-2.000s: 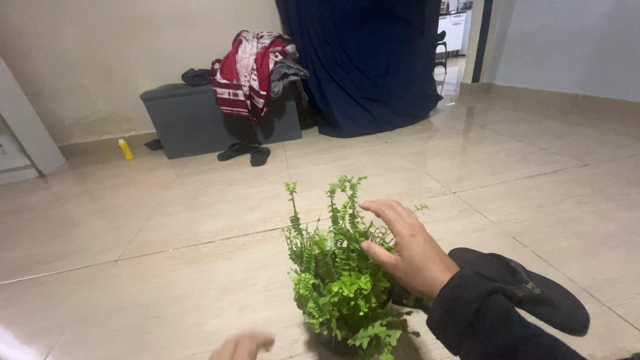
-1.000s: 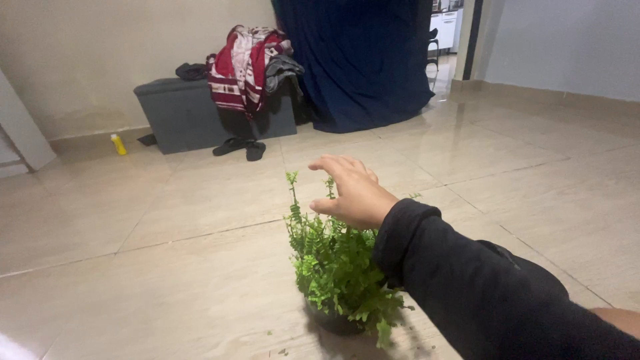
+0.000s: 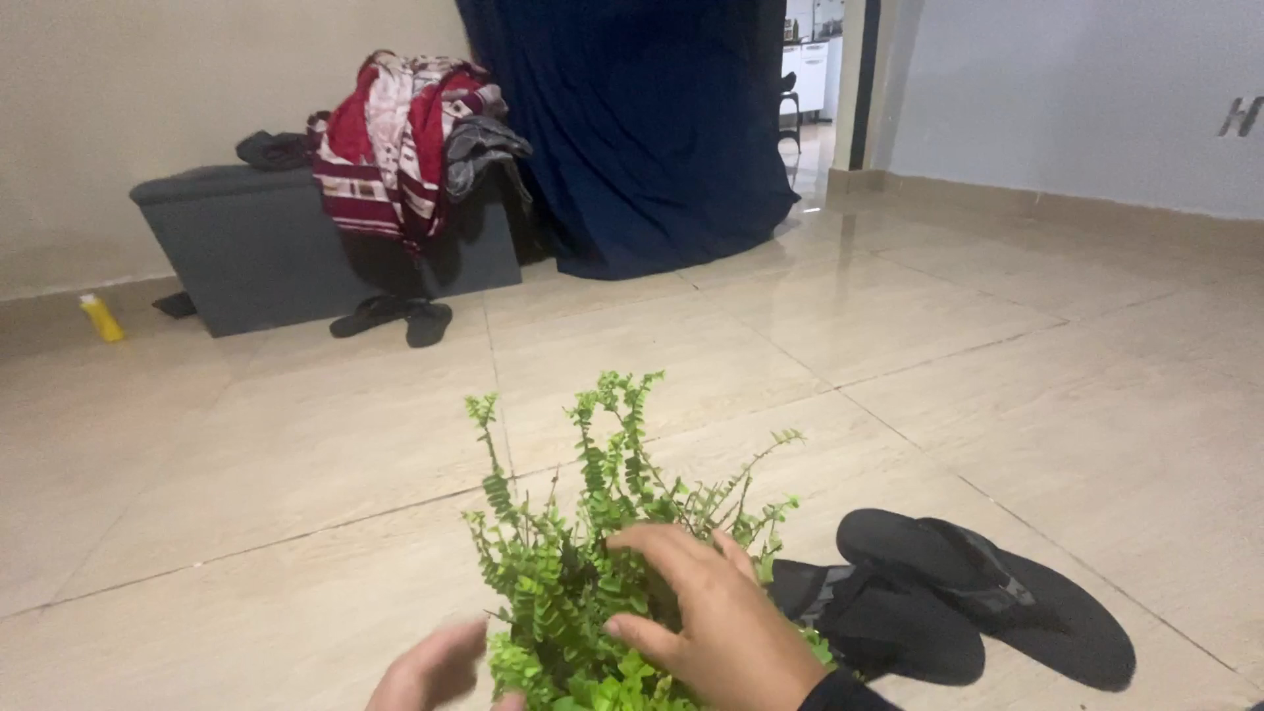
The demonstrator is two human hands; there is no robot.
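A leafy green fern (image 3: 553, 583) rises from the tiled floor at the lower middle; its pot, visible in an earlier frame, is below the picture's edge. My right hand (image 3: 726, 617) lies over the plant's right side, fingers spread and curved among the fronds, with no stem plainly gripped. At the plant's lower left is my left hand (image 3: 434, 667), blurred and partly cut off by the bottom edge, thumb and fingers apart, holding nothing visible. A dark sleeve covers my right wrist.
Black flip-flops (image 3: 1027, 602) lie just right of the plant. Farther back stand a grey storage bench (image 3: 257, 257) with a red and white cloth (image 3: 390, 148), more black sandals (image 3: 428, 323), a yellow bottle (image 3: 101, 318) and a dark blue curtain (image 3: 652, 138).
My right hand has come down from above the fern's top to its right side. My left hand, out of view a second ago, is back at the lower left.
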